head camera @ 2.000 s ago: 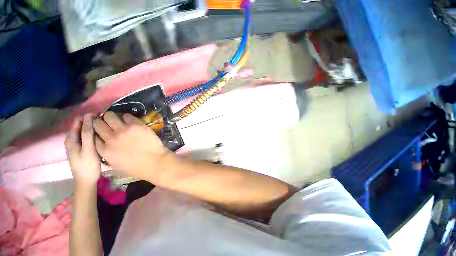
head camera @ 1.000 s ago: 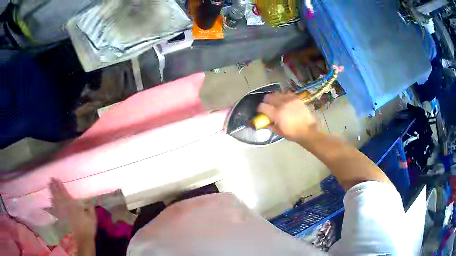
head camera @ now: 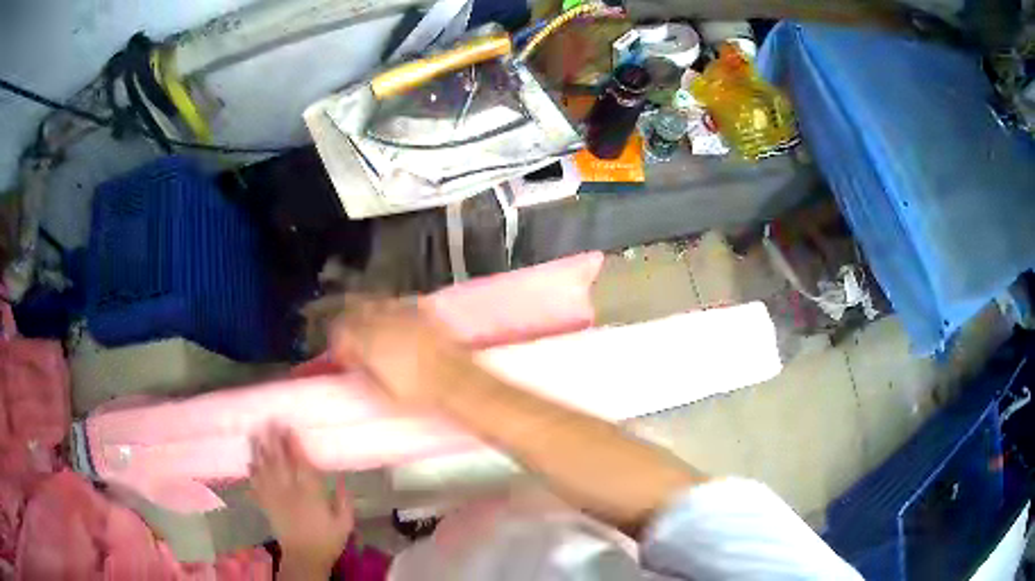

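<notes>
A salmon-pink garment piece (head camera: 522, 386) lies stretched along the long narrow padded board, pale under glare toward its rounded right end. A pink flap hangs along its far side. My right hand (head camera: 392, 346) is blurred and over the far edge of the cloth; whether it grips any cloth cannot be told. My left hand (head camera: 297, 494) lies at the near edge of the cloth, fingers apart and holding nothing. The steam iron (head camera: 448, 102), with a yellow handle, sits on the layered pale iron rest (head camera: 346, 187) on the far ledge, with no hand on it.
A pink garment heap (head camera: 80, 528) lies at lower left. Blue crates stand at left (head camera: 170, 255) and lower right (head camera: 931, 499). A blue cover (head camera: 919, 170) drapes at right. A dark bottle (head camera: 619, 111) and an orange patch (head camera: 611, 167) are on the grey ledge (head camera: 681, 210).
The iron has gone from my right hand at the board's right end to the rest. My right hand has moved left over the cloth. The view has shifted, showing more of the ledge.
</notes>
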